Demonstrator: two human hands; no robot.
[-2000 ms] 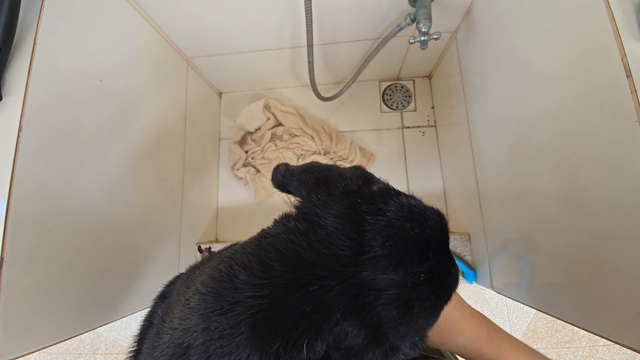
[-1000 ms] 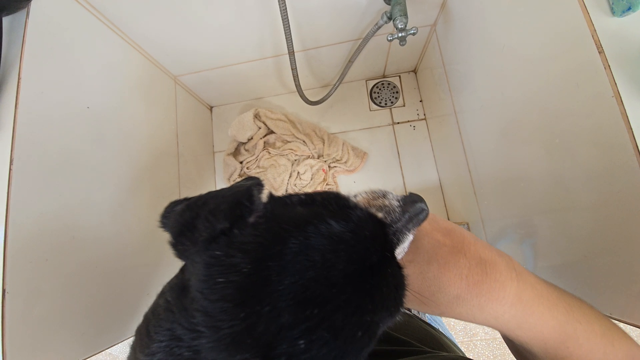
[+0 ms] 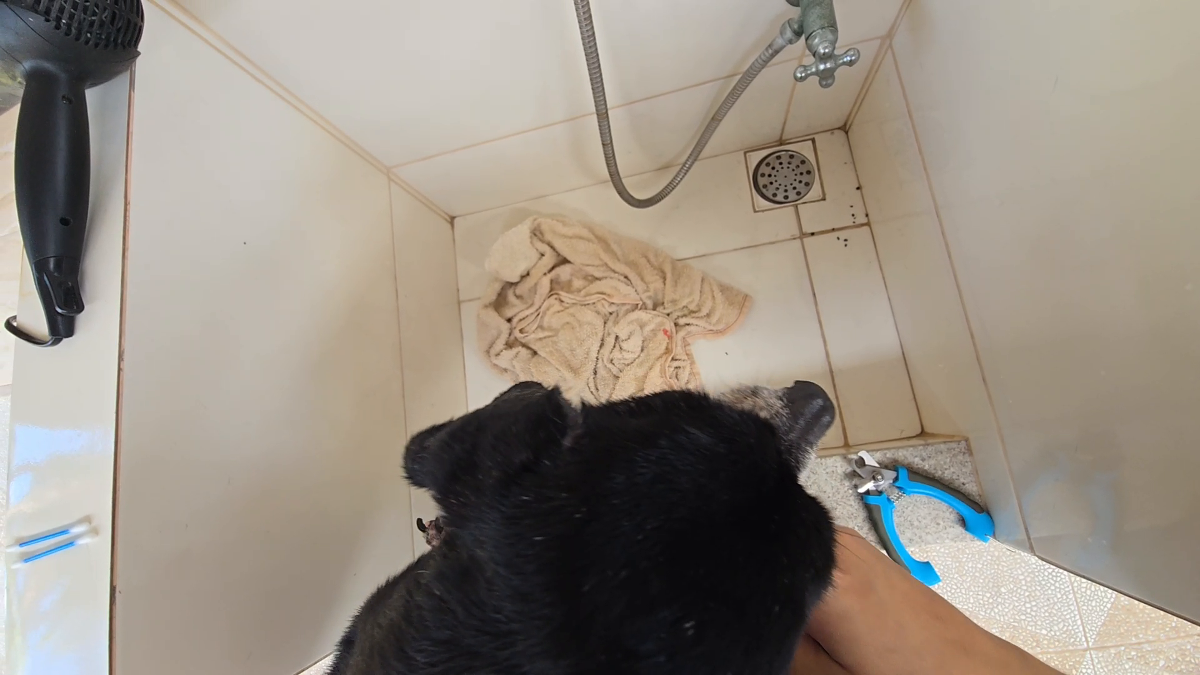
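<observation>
A black dog point(image 3: 637, 534) with a greyish muzzle point(image 3: 764, 403) fills the lower middle, its nose toward the right. A small part of a paw with a dark claw point(image 3: 431, 531) shows at its left side. Bare skin of a limb point(image 3: 909, 619) lies at the lower right, partly behind the dog; I cannot tell whether it is an arm or a leg. Neither of my hands shows. Pet nail clippers with blue handles point(image 3: 914, 516) lie with their handles apart on the speckled ledge at the right. A crumpled beige towel point(image 3: 609, 309) lies on the tiled floor beyond the dog.
Tiled walls point(image 3: 253, 356) enclose the shower floor on both sides. A metal hose point(image 3: 600, 112) hangs from a tap point(image 3: 825, 56) near the round drain point(image 3: 784, 176). On the left ledge are a black hair dryer point(image 3: 53, 169) and blue-stemmed cotton swabs point(image 3: 49, 544).
The dog's head has turned to the right since the oldest frame. The bare limb at the right now sits lower, and the nail clippers show in full. The view has shifted, bringing in the hair dryer.
</observation>
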